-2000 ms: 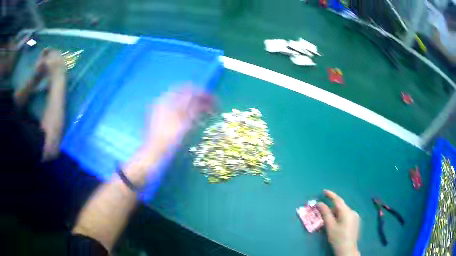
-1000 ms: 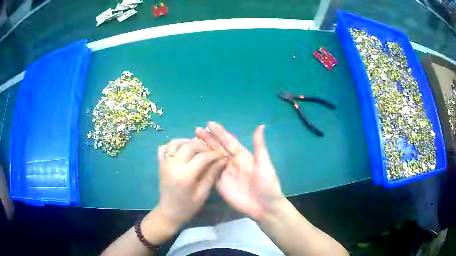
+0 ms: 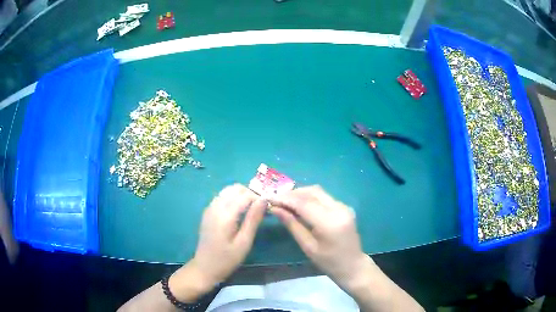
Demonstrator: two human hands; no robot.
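Observation:
A red circuit board (image 3: 272,182) with a white part at its upper left edge is in front of me at the fingertips of both hands. My left hand (image 3: 230,224) and my right hand (image 3: 318,223) meet at the board's near edge, fingertips pinched together. A tiny yellowish part shows between the fingertips, too small to make out. Which hand grips the board and which the part cannot be told. A loose pile of gold-silver parts (image 3: 156,144) lies on the green mat to the left.
An empty-looking blue tray (image 3: 64,152) is at left. A blue tray full of parts (image 3: 458,131) is at right. Open pliers (image 3: 382,148) and a spare red board (image 3: 411,84) lie right of centre. Beyond the pale rail (image 3: 262,37) are white pieces (image 3: 124,22) and another red board (image 3: 165,21).
My right hand has turned from open palm to pinching fingertips. The red board now shows at both hands' fingertips; a second ago it was not visible. The view has shifted slightly.

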